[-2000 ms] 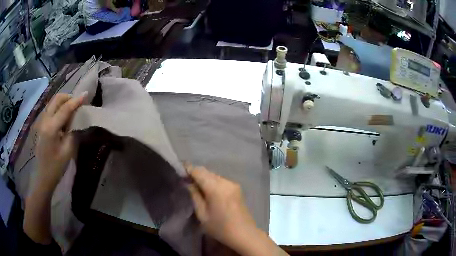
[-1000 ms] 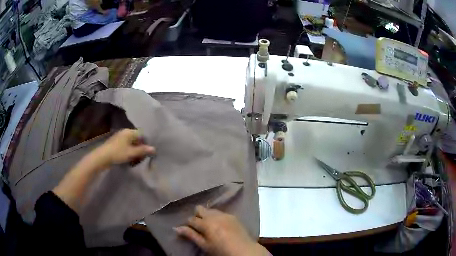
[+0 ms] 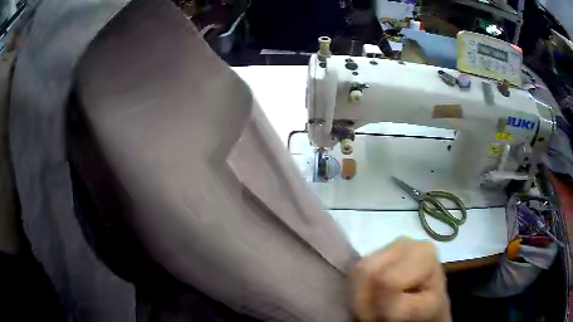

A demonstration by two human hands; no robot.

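Observation:
A large grey-brown garment piece [image 3: 169, 151] is raised and blurred across the left half of the view, close to the camera. My right hand [image 3: 402, 283] is closed on its lower right end near the table's front edge. My left hand is not in view; the cloth fills that side. A paler strip [image 3: 276, 182] with a folded edge runs along the cloth's right side. The presser foot area of the sewing machine [image 3: 321, 165] shows bare, to the right of the cloth.
Shears with olive-green handles [image 3: 440, 212] lie on the machine bed, blades pointing to the upper left. The white machine arm [image 3: 414, 94] with a control panel [image 3: 490, 56] stands behind. A pale pouch [image 3: 524, 267] hangs at the right.
The cloth has been lifted off the table and spread up across the left side. My right hand has moved right with its end. My left hand has gone out of view.

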